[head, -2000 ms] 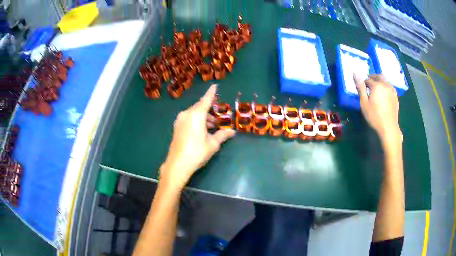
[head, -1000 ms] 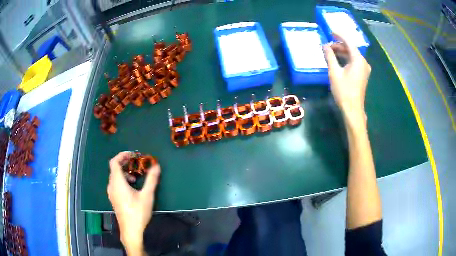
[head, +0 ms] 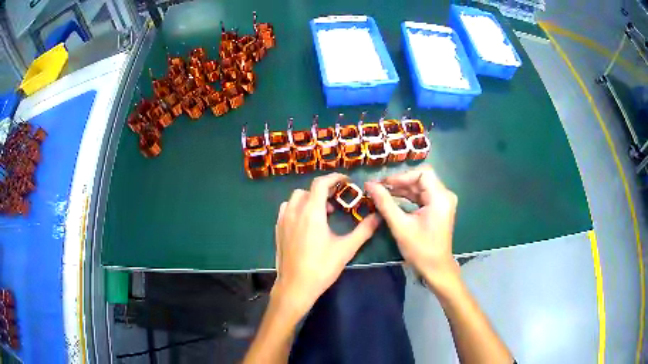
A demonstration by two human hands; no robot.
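A paired copper coil is held near the bench's front edge, with a white rim on one of its two openings. My left hand grips it from the left, with fingertips and thumb around it. My right hand is at its right side, with thumb and fingertips close together; whether they pinch a small piece is too small to tell. A double row of coils stands behind my hands, several at the right with white rims. A loose heap of coils lies at the back left.
Three blue bins with white contents stand at the back: left, middle and right. At the left, a blue mat bears more coils, with a yellow bin beyond it.
My left hand has brought the coil from the left to the front middle. My right hand has moved from the bins to the coil. One coil opening now shows a white rim.
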